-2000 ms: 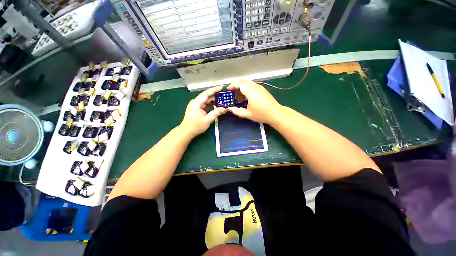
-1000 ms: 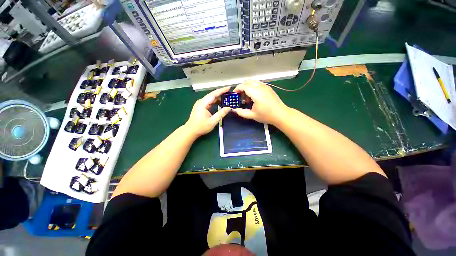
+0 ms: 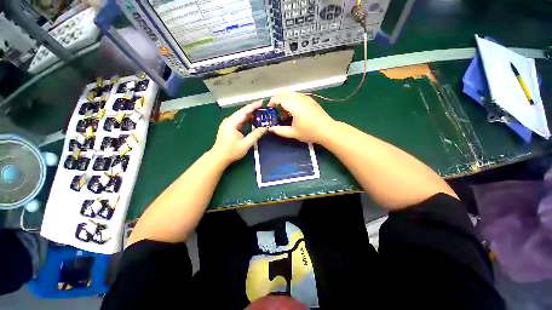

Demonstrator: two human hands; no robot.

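A small black squarish smartwatch unit (image 3: 265, 117) with a lit screen is held between both hands, just above the far end of a dark-blue pad (image 3: 284, 160) with a white border. My left hand (image 3: 236, 132) holds the unit's left side. My right hand (image 3: 299, 118) holds its right side. A thin brownish test cable (image 3: 365, 60) curves from the tester's port (image 3: 359, 12) down towards the hands. Its near end is hidden behind my right hand.
A large grey tester (image 3: 290, 30) stands ahead on a pale stand (image 3: 278, 80). A white tray (image 3: 60, 212) of black units lies left, beside a fan (image 3: 15, 172). A blue clipboard (image 3: 475, 82) with paper and a pen (image 3: 522, 83) lies right. A blue bin (image 3: 45, 278) sits low left.
The lit pattern on the unit's screen has changed from a grid of icons to fewer marks. The tester's screen content differs from two seconds ago. The camera view has shifted slightly; both hands keep their hold.
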